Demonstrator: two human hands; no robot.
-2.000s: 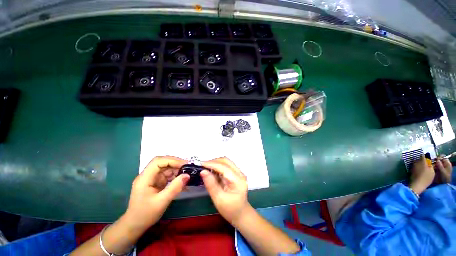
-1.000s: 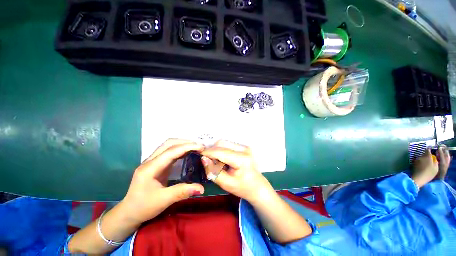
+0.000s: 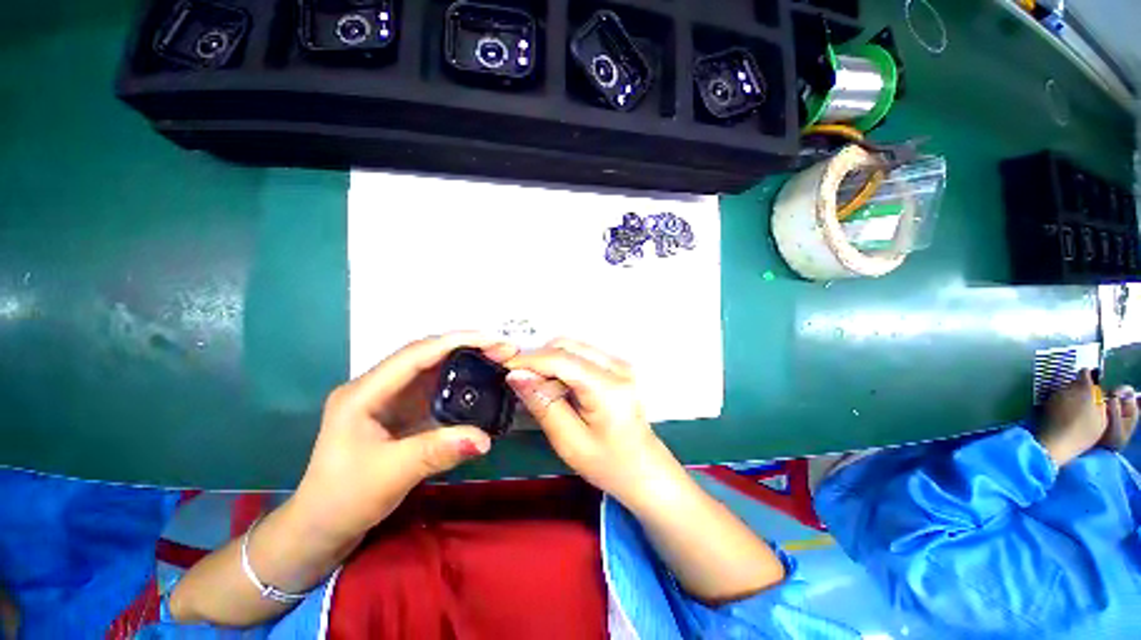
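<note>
A black rounded-square watch case (image 3: 471,393) is tilted with its open inside towards me. A round ring and small bright dots show in it. My left hand (image 3: 375,431) holds it between thumb and fingers. My right hand (image 3: 588,406) is at the case's right edge, thumb and fingertips close together; whether they grip the case or a tiny part cannot be seen. Tiny silvery parts (image 3: 517,328) lie on the white paper (image 3: 438,256) just beyond my fingers. A clump of small dark ring-like parts (image 3: 647,238) lies at the paper's upper right.
A black foam tray (image 3: 463,125) with cases in its pockets stands behind the paper. To its right are a green-flanged wire spool (image 3: 857,85) and a cream ring (image 3: 807,225) holding orange-handled pliers and a clear bag. Another foam tray (image 3: 1064,225) and a blue-sleeved person's hands are at far right.
The view has moved down and closer to the paper. The case has turned from nearly edge-on to show its inside. My right fingers have shifted to its upper right edge.
</note>
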